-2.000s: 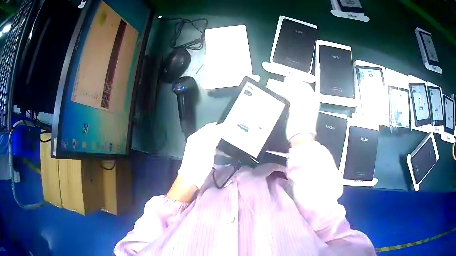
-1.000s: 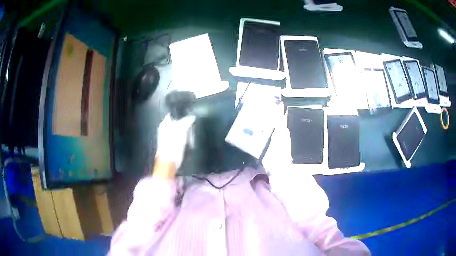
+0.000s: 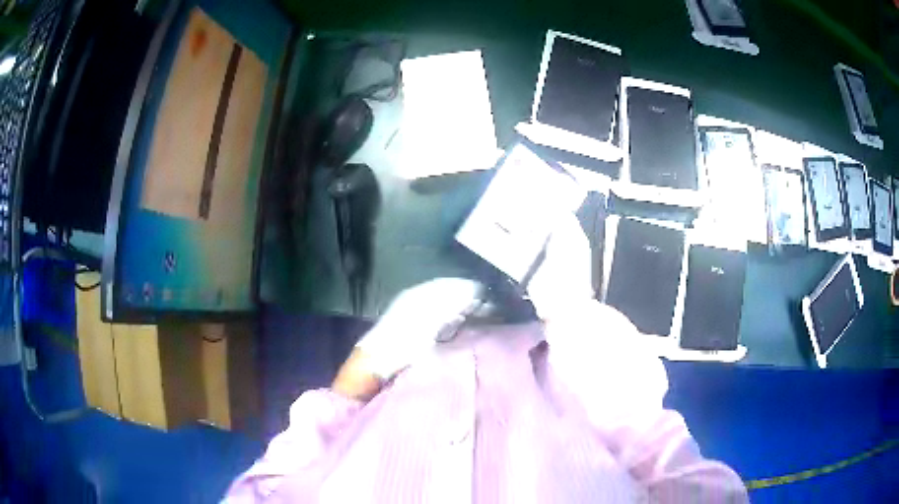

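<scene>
An e-reader (image 3: 518,212) with a bright pale screen is tilted in front of my chest, its dark frame showing at the top corner. My right hand (image 3: 570,258), in a white glove washed out by glare, holds it at its right side. My left hand (image 3: 434,310), also in a white glove, is below the device's lower left corner near my waist; its fingers are blurred, and whether it holds the short black cord cannot be told. The black barcode scanner (image 3: 353,231) lies on the bench left of the device.
A monitor (image 3: 197,167) stands at left, with a black mouse (image 3: 347,130) and a blank white tray (image 3: 449,113) beyond the scanner. Devices in white trays (image 3: 646,271) fill the right side of the green bench. Tan boxes (image 3: 148,369) stand below the monitor.
My left hand, at the scanner one second ago, is now away from it and near my waist. The scanner lies on the bench. My right hand still holds the e-reader. The whole view has shifted.
</scene>
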